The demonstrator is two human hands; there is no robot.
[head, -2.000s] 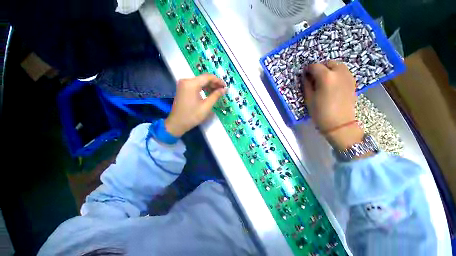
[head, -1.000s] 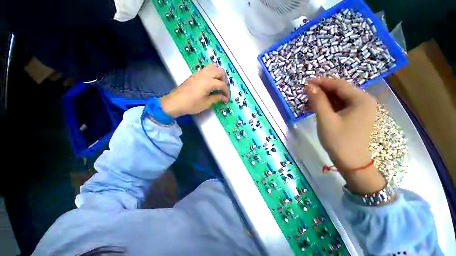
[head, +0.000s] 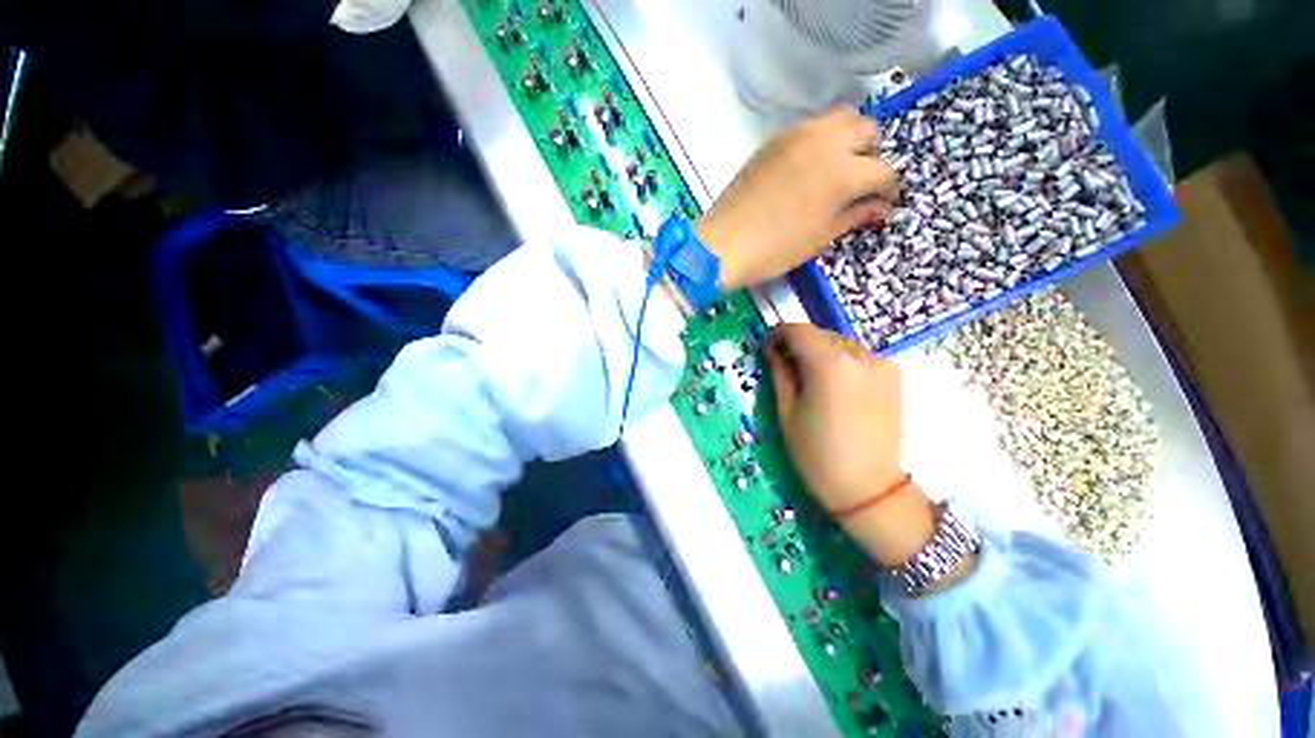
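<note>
A green PCB panel (head: 786, 534) dotted with small parts runs diagonally along the bench. A blue parts bin (head: 1149, 176) holds a heap of silvery cylinders (head: 995, 188). My left hand (head: 808, 188), with a blue wrist strap, reaches across the panel to the bin's left side. Its fingertips are at the cylinders, and what they hold cannot be told. My right hand (head: 841, 411), with a red cord and metal watch, is over the panel's right edge. Its fingers are bent down and its fingertips are dark and blurred, so any part in them is hidden.
A loose heap of cream-white connectors (head: 1074, 418) lies on the bench right of the bin. A small fan (head: 851, 29) stands at the back. A cardboard box (head: 1240, 289) is at the far right. A blue crate (head: 238, 325) is below left. Something white (head: 368, 12) shows at the top edge.
My left hand has moved from the panel across to the bin. My right hand has left the bin and moved left and down to the panel. The view has shifted slightly.
</note>
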